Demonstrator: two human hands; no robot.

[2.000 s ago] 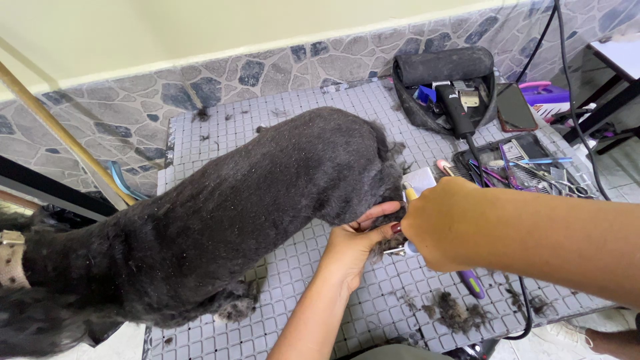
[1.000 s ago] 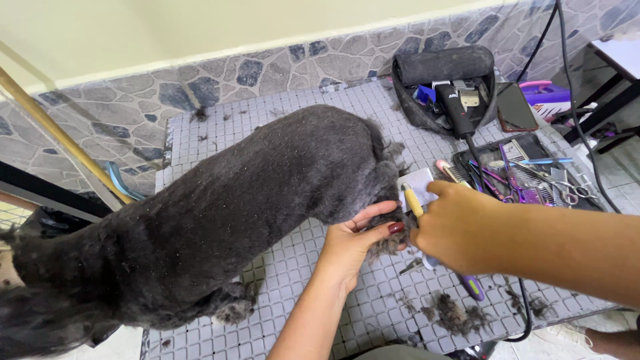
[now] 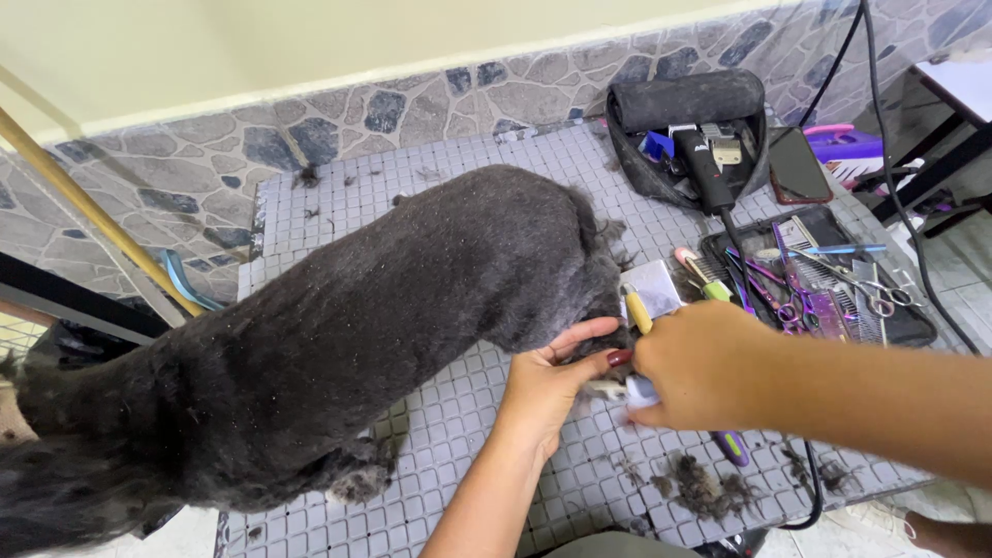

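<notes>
A dark grey dog [image 3: 434, 263] with short-clipped fur stands on a grey grid-patterned table mat [image 3: 465, 434], its rear toward the right. My left hand [image 3: 554, 372] holds the lower hind leg between thumb and fingers. Right beside it, my right hand [image 3: 697, 368] is closed around a tool, mostly hidden by the fingers; a pale part shows below them near the paw. A yellow handle [image 3: 637, 308] shows just above that hand, and whether it is part of the held tool I cannot tell. Behind it lies a white rectangular object [image 3: 655, 285].
Black clippers [image 3: 704, 170] rest on a black pouch [image 3: 690, 101], beside a phone [image 3: 800, 167]. A black tray [image 3: 914, 325] holds several scissors and combs. Cut fur [image 3: 701, 488] lies near the front edge, by a purple-green handle [image 3: 731, 447]. A black cable [image 3: 891, 170] hangs at right.
My right hand has shifted and turned slightly at the paw, while my left hand stays on the hind leg. The dog's front end has moved a little.
</notes>
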